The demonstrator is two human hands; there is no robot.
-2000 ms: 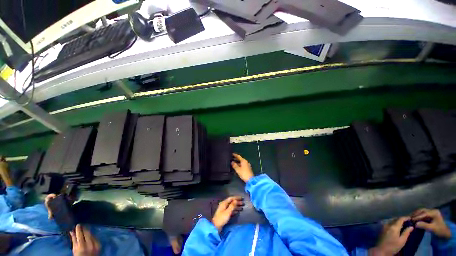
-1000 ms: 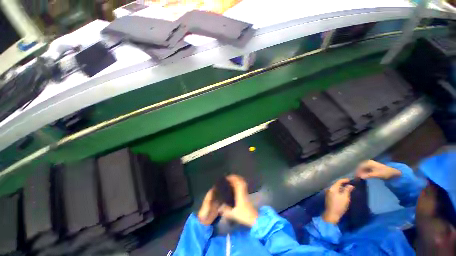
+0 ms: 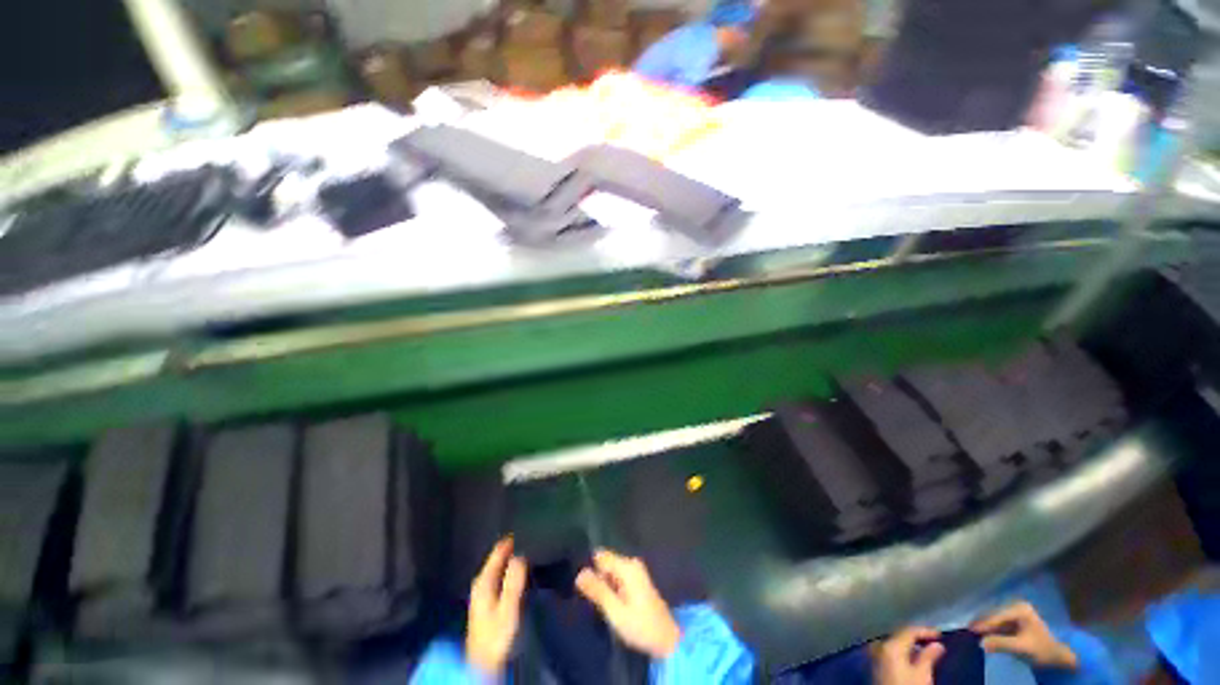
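Note:
My left hand (image 3: 495, 605) and my right hand (image 3: 629, 602) hold a black insert (image 3: 559, 575) between them, low in the middle. Both hands are bare, with blue sleeves. The insert is blurred, and its lower part is hard to tell from the dark area below. A flat black blank (image 3: 665, 515) lies on the green belt beyond my right hand, beside a small yellow spot (image 3: 694, 483). Leaning stacks of black blanks stand at the left (image 3: 241, 515) and at the right (image 3: 923, 448).
A white shelf (image 3: 883, 174) crosses above the belt, with loose black pieces (image 3: 535, 187), a keyboard (image 3: 121, 221), a small black box (image 3: 364, 204) and an orange-red bag (image 3: 622, 114). Another worker's hands (image 3: 957, 652) hold a black piece at lower right. A person in blue (image 3: 689, 54) is beyond.
The view has swung right and then up. My hands, apart two seconds ago, came together on a black piece and now hold it lower and wider apart.

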